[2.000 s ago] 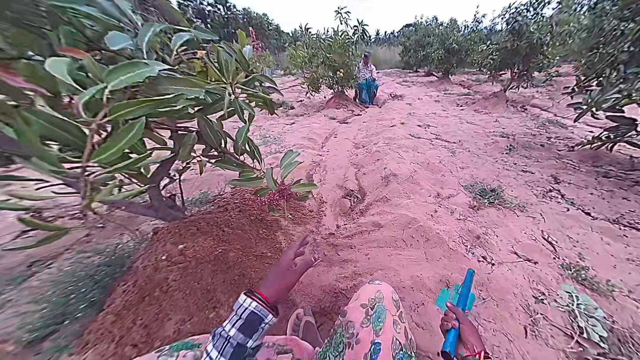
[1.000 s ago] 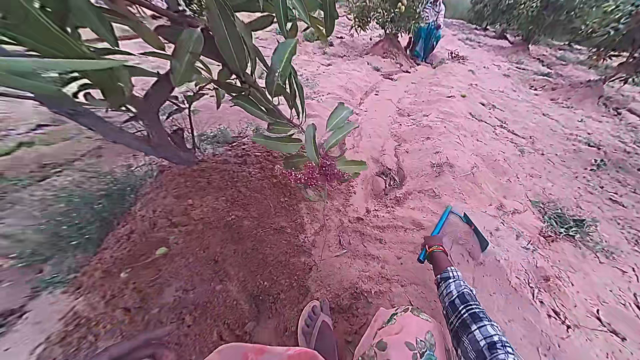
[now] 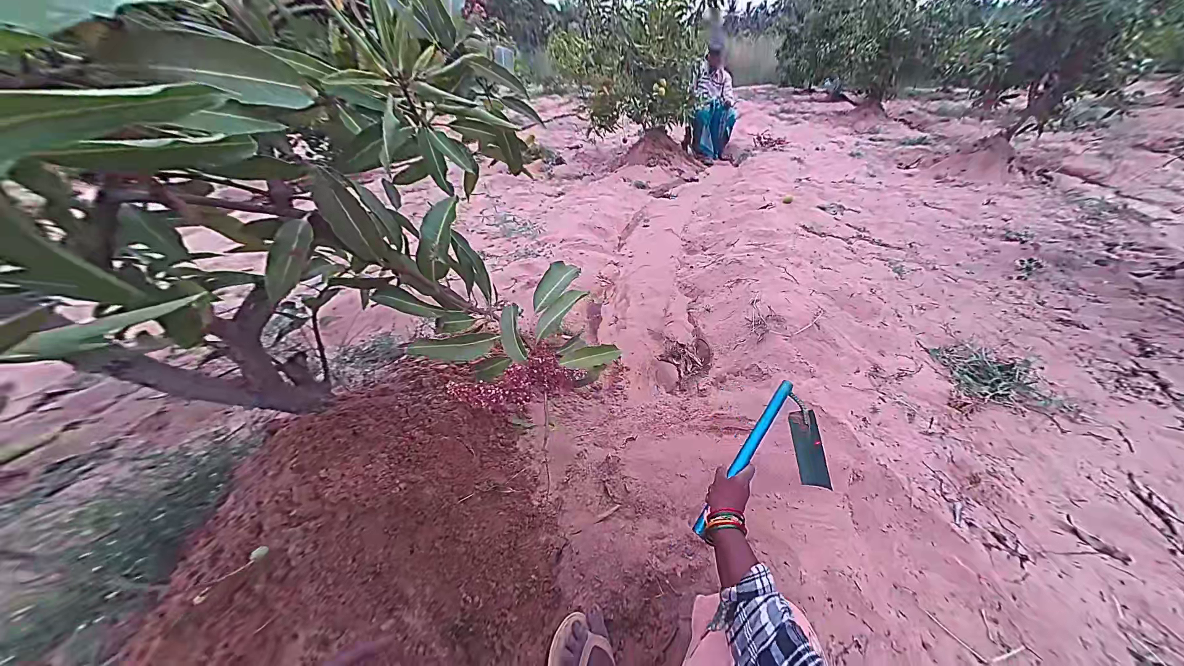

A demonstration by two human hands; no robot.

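Observation:
My right hand (image 3: 731, 490), with bangles at the wrist and a checked sleeve, is closed around the blue handle of a small hand hoe (image 3: 760, 430). The hoe's flat dark blade (image 3: 810, 450) hangs to the right of the handle, above pinkish sandy soil; whether it touches the ground I cannot tell. To the left rises a mound of reddish soil (image 3: 370, 518) at the foot of a leafy tree (image 3: 259, 361). A low branch with pink flower clusters (image 3: 518, 381) droops over the mound's edge. Only a blurred dark shape shows at the bottom edge; my left hand cannot be made out.
A sandalled foot (image 3: 583, 638) stands at the mound's lower edge. A person (image 3: 713, 111) sits far off beside another tree (image 3: 638, 65). A shallow furrow runs away from me, and a tuft of cut weeds (image 3: 990, 372) lies on the right. Dry twigs are scattered there.
My right hand has moved forward and left from the lower right, with the hoe in it. My left hand, raised over the mound two seconds ago, has dropped out of clear view.

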